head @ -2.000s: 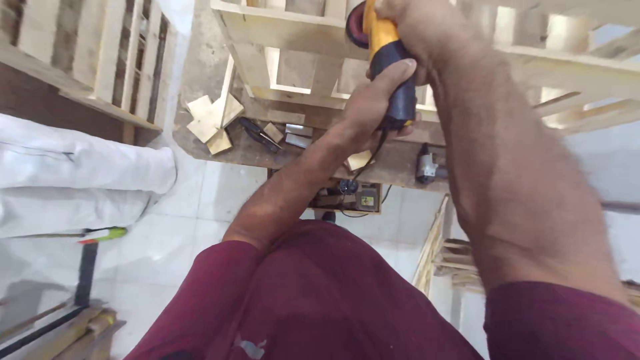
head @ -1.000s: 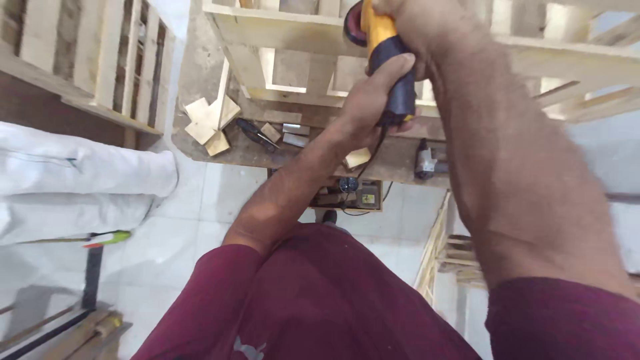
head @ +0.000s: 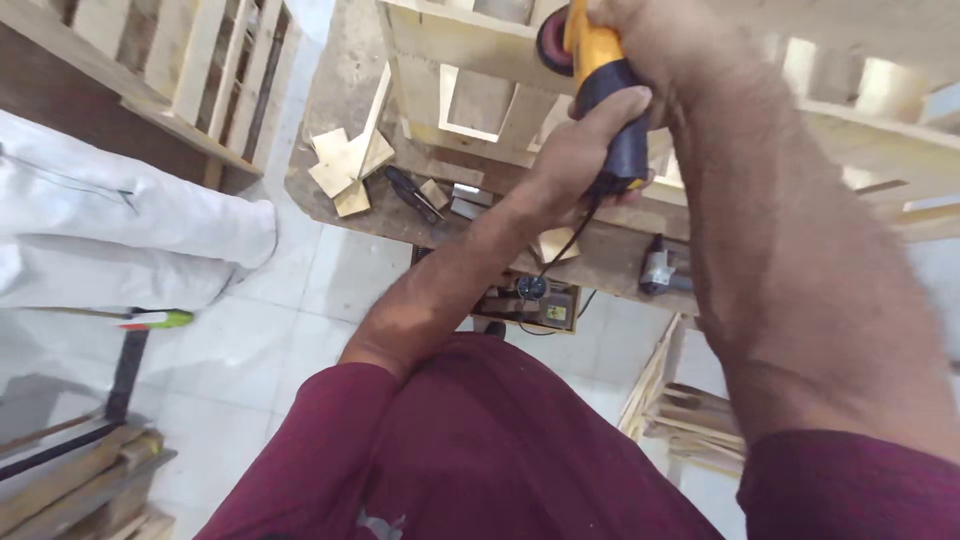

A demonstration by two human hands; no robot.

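Observation:
Both hands grip a yellow and black corded angle grinder [head: 611, 105] with a dark red disc at its head. My left hand [head: 574, 161] wraps the black rear body near the cord. My right hand [head: 667, 45] holds the yellow front part; its fingers are partly cut off by the top edge. The disc is beside the top rail of a slatted pale wooden frame [head: 472, 49]; whether it touches the wood, I cannot tell. The frame rests on a worn wooden workbench [head: 337, 67].
Square wood offcuts [head: 349, 169], black-handled pliers [head: 412, 193] and a grey power tool [head: 660, 271] lie along the bench's near edge. Below is an open drawer [head: 525, 309] of items. Slatted crates [head: 172, 67] and white sacks [head: 112, 202] stand left, wood pieces [head: 690, 420] lower right.

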